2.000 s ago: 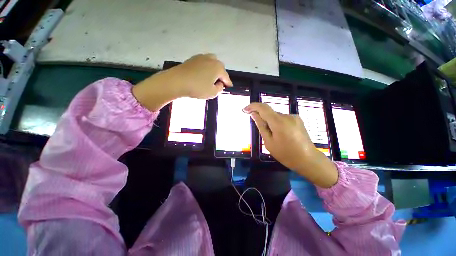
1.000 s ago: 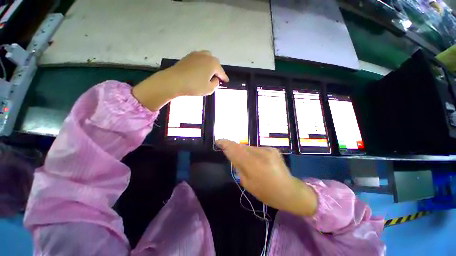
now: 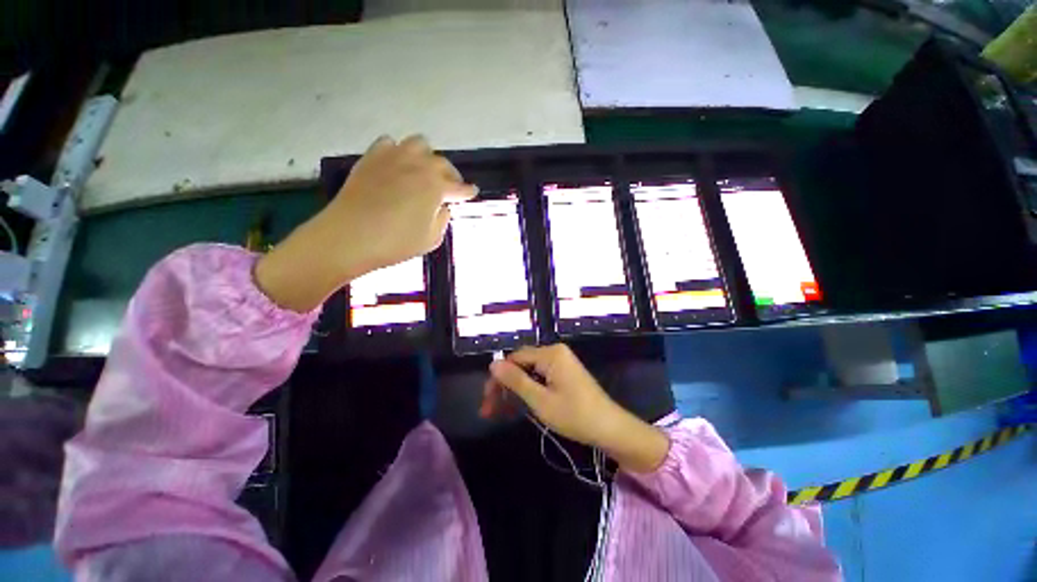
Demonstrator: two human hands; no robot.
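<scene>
Several smartphones with bright white screens lie in a row in a black tray point(image 3: 341, 171). My left hand point(image 3: 404, 205) is over the top of the two leftmost phones, fingers bent at the top edge of the second phone point(image 3: 491, 256); whether it holds something small there is hidden. My right hand point(image 3: 552, 392) pinches the white plug of the test lead point(image 3: 497, 359) at that phone's bottom edge. The thin white cord point(image 3: 569, 464) hangs down by the lap. I cannot tell if the plug is fully seated.
Cream board point(image 3: 341, 102) and pale grey board point(image 3: 682, 57) lie behind the tray. A white power strip point(image 3: 57, 227) is at left. A thick black block point(image 3: 944, 193) stands at right. Yellow-black tape point(image 3: 910, 471) crosses the blue floor.
My right hand has moved from the screens down to the plug and grips it. The second phone's screen now shows dark and red bars. The view has shifted; my left hand stays near the same phone's top.
</scene>
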